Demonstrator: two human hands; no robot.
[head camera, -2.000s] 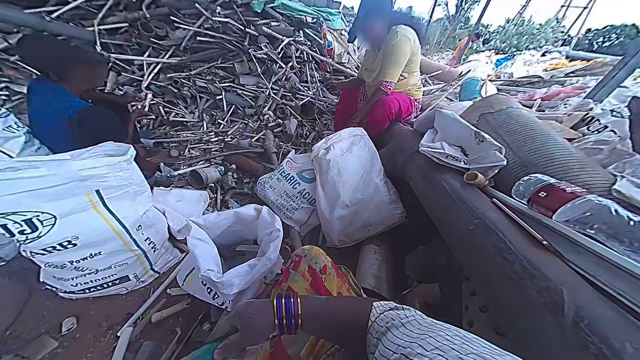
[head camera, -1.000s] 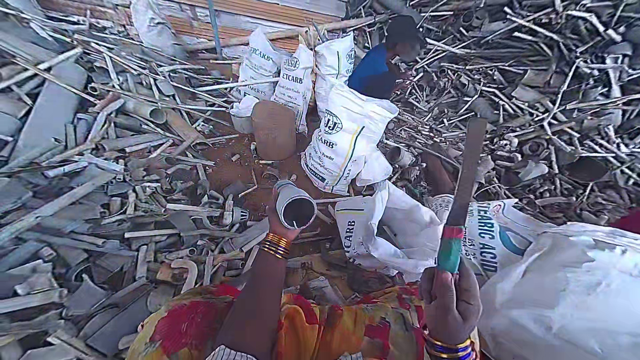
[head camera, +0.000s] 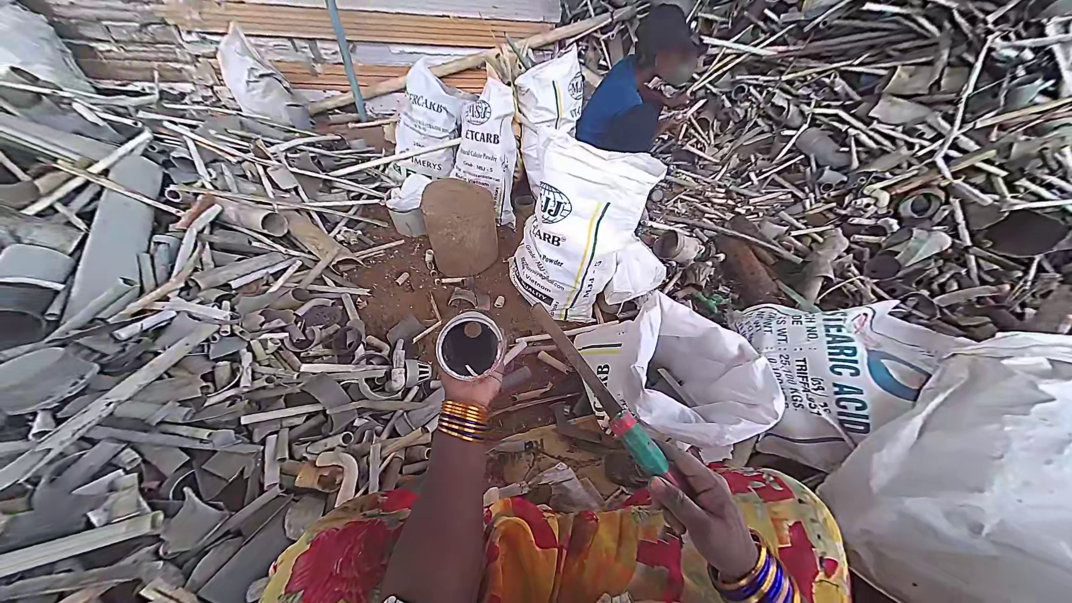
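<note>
My left hand (head camera: 473, 389), with gold bangles at its wrist, holds a short grey plastic pipe piece (head camera: 471, 346), its round open end facing up toward me. In my right hand (head camera: 708, 511) is the green and red handle of a long flat blade (head camera: 578, 360), which looks like a hacksaw blade or knife. The blade slants up and left, its tip near the pipe piece but apart from it. Just right of the blade lies an open white woven sack (head camera: 712, 368) with some pieces inside. Patterned red and yellow cloth covers my lap.
Scrap plastic pipes (head camera: 293, 368) lie heaped at the left and on the far right. Upright white sacks (head camera: 578, 226) stand ahead beside a brown slab (head camera: 460, 226). A person in blue (head camera: 624, 100) crouches behind them. A printed sack (head camera: 837, 377) and a full white sack (head camera: 963, 469) lie at right.
The view has swung left and down since two seconds ago. Over the last second the blade in my right hand has tipped from upright to slanting left, toward the pipe piece.
</note>
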